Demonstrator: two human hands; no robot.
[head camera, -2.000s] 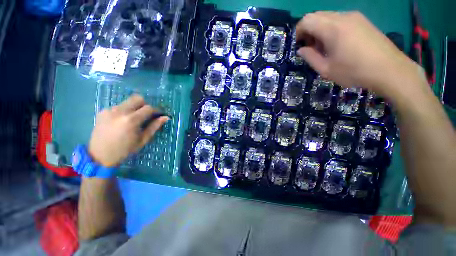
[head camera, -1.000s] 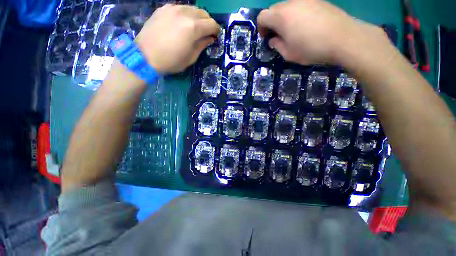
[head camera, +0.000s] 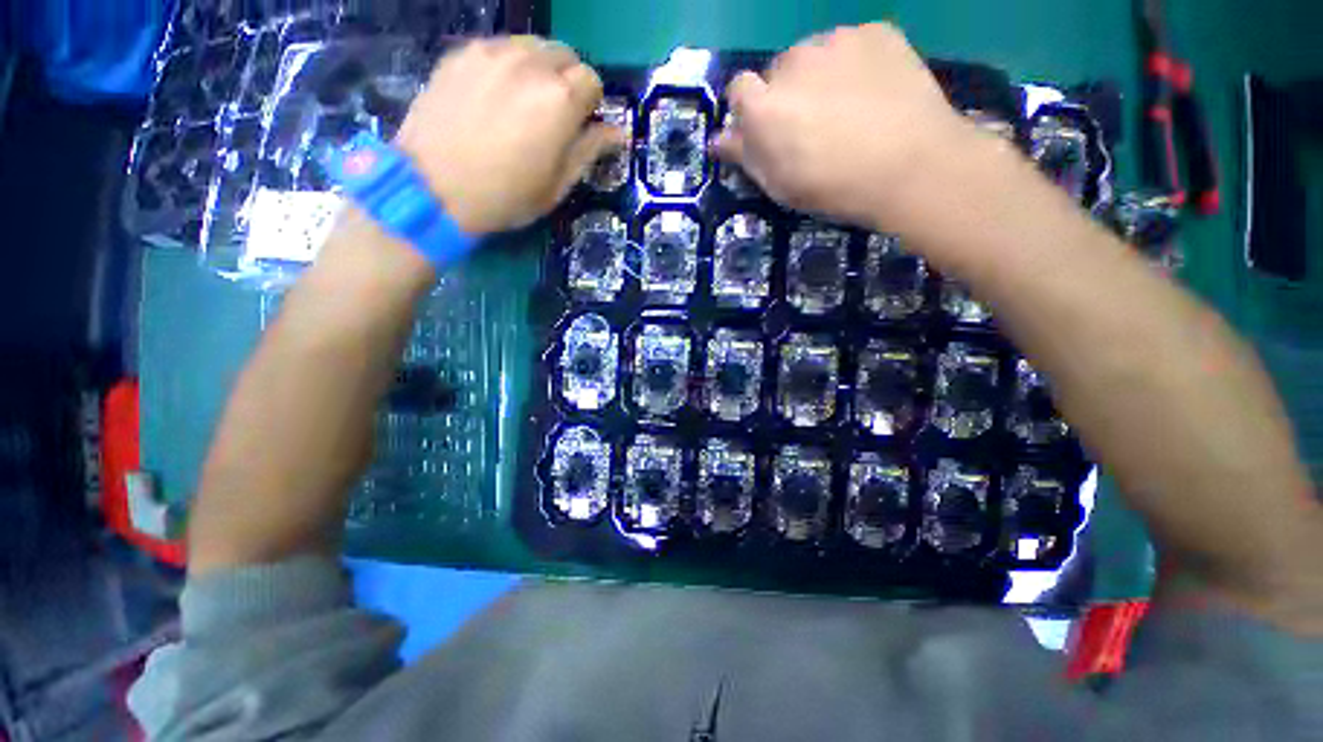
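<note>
A black blister tray (head camera: 784, 328) lies in front of me with rows of silvery modules, each with a dark round centre. My left hand (head camera: 511, 128), with a blue band on the wrist, has its fingertips at the first module (head camera: 615, 154) of the far row. My right hand (head camera: 824, 128) has bent fingers over the third pocket of that row. The second module (head camera: 675, 142) shows uncovered between my hands. The fingers hide whatever they touch, so I cannot tell if either hand holds a small part.
A clear small-cell tray (head camera: 443, 420) with something dark in it lies left of the black tray. Clear plastic with a white label (head camera: 290, 226) covers another black tray at the far left. Red-handled pliers (head camera: 1178, 131), a loose module (head camera: 1146, 226) and a flat black object (head camera: 1275, 181) lie right.
My left hand has moved from the small-cell tray up to the far row's left end. My right hand has moved left along that row. In the last second both hands stay nearly in place.
</note>
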